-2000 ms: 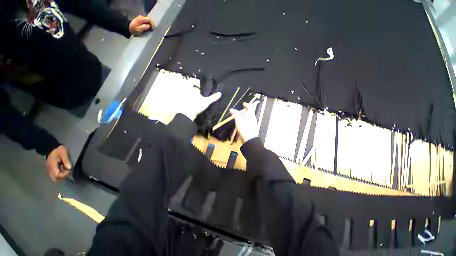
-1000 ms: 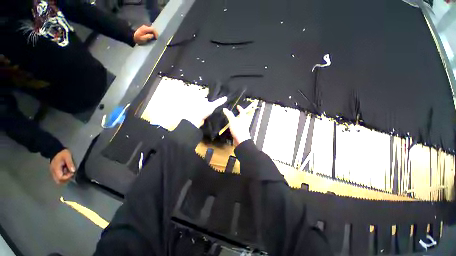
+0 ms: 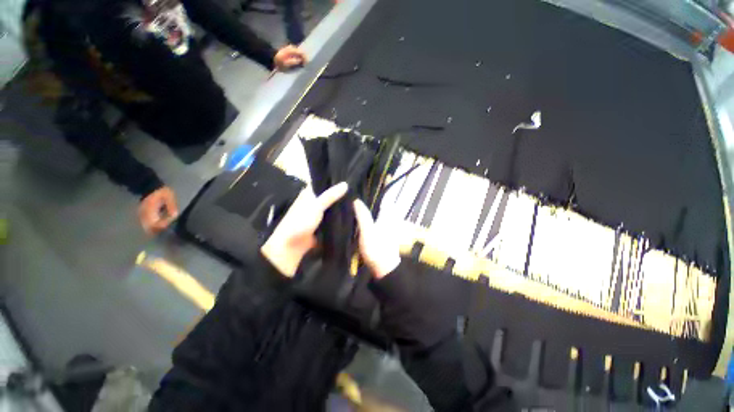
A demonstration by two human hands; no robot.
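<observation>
My left hand (image 3: 299, 229) and my right hand (image 3: 377, 241) hold a thick bundle of black cut pieces (image 3: 340, 169) between them. The bundle stands up with its upper ends fanned out, over the front part of the table. Narrow tan paper strips (image 3: 385, 173) lie along its right side. Behind and to the right, the underlay paper (image 3: 459, 201) shows white under glare, with thin black strips across it. My lower fingers are partly hidden by the bundle.
The black lay (image 3: 547, 88) covers the far bed. A slotted black fabric edge (image 3: 515, 322) runs along the front. A person (image 3: 161, 96) stands at the left, one hand on the table frame. Blue tape (image 3: 240, 157) and a tan strip (image 3: 177, 280) are at the left. White scraps lie about.
My hands have drawn the black bundle up and towards me, off the paper, and now grip it from both sides. The view has shifted, so the table and person appear further right.
</observation>
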